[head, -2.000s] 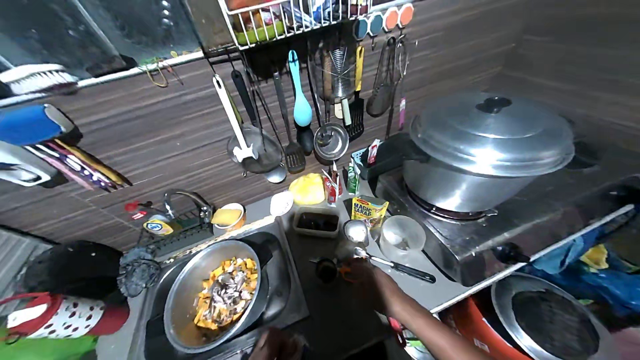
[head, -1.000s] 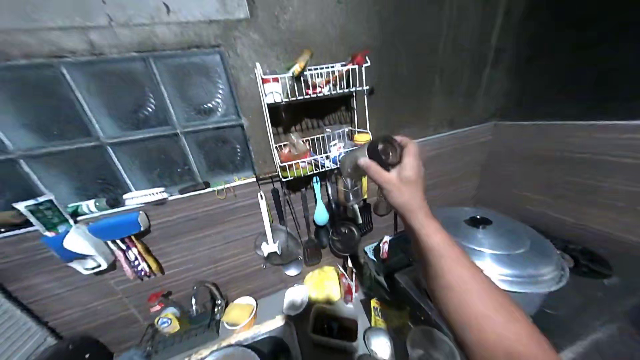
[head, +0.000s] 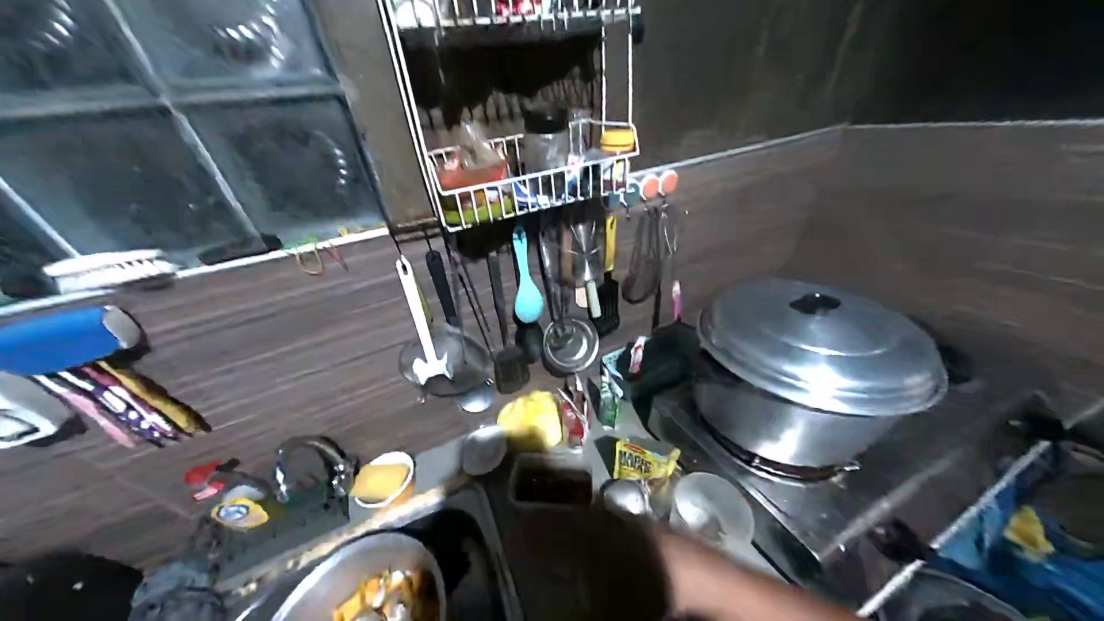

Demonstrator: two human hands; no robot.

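Note:
My right hand (head: 621, 561) is a dark blur at the bottom centre, over the counter just below a rectangular container with dark contents (head: 550, 485); its fingers and anything in them cannot be made out. A small metal bowl (head: 626, 497) and a clear round bowl (head: 712, 509) lie beside it, with a yellow seasoning packet (head: 645, 461) behind them. To the left, a metal pot (head: 315, 586) holding orange chunks and greyish pieces (head: 386, 597) stands at the sink. A dark-lidded jar (head: 545, 142) sits on the wire rack. My left hand is out of view.
A large lidded aluminium pot (head: 819, 354) stands on the stove at right. Utensils, including a turquoise spoon (head: 528, 297), hang under the white wire rack (head: 535, 203). A faucet (head: 315, 457) and a tub with a yellow sponge (head: 382, 483) are behind the sink.
My right hand, raised at the rack with a dark-lidded jar one second ago, is now down over the counter. The jar stands on the rack's lower shelf. The view has tilted down.

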